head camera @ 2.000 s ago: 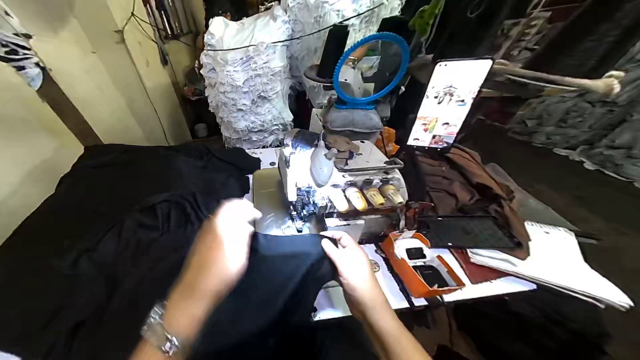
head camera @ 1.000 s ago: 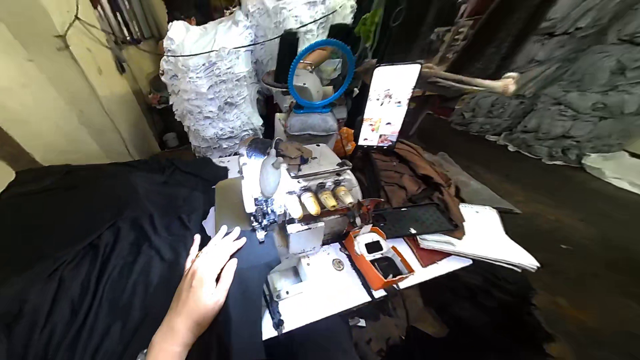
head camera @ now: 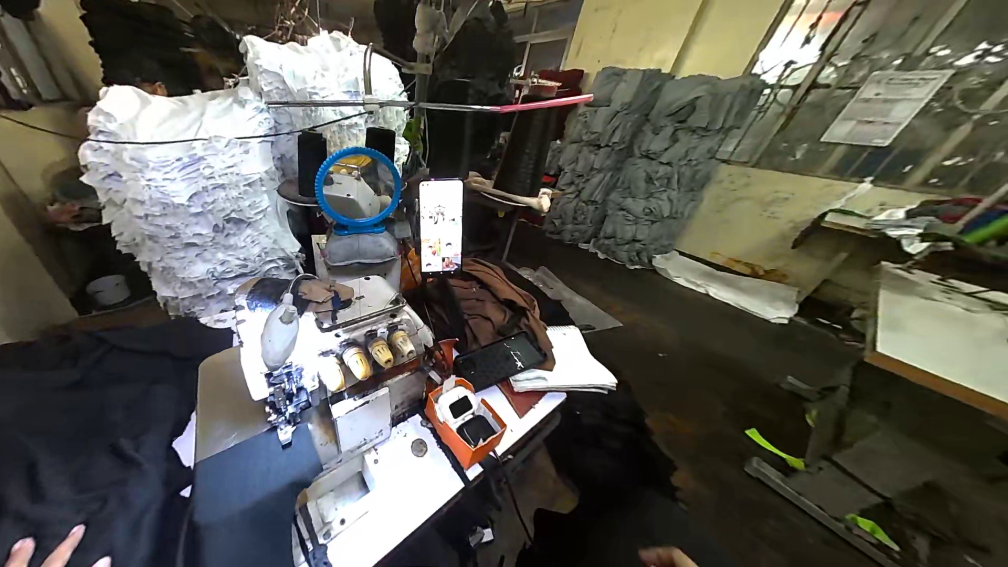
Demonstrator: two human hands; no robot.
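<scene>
At the lower left edge, the fingertips of my left hand [head camera: 59, 549] rest spread on black fabric [head camera: 87, 409]. Only a small part of my right hand [head camera: 665, 557] shows at the bottom edge, right of the table; whether it holds anything is hidden. An overlock sewing machine [head camera: 346, 315] with several tension dials stands on the white table [head camera: 409, 480]. Its presser foot [head camera: 285, 433] is at the edge of a dark fabric panel [head camera: 252, 488], which lies flat in front of it. A grey lamp [head camera: 279, 335] lights the needle area.
An orange box [head camera: 466, 425] with small devices stands right of the machine, near a black phone case [head camera: 500, 361], white papers [head camera: 565, 361] and brown cloth [head camera: 496, 303]. Behind are an upright lit phone [head camera: 441, 227], a blue-rimmed round mirror [head camera: 358, 189], and white [head camera: 185, 197] and grey [head camera: 654, 157] fabric stacks.
The view has swung to the right. My left hand has moved from beside the machine toward me. My right hand, on the fabric two seconds ago, is now at the bottom edge, off the fabric panel.
</scene>
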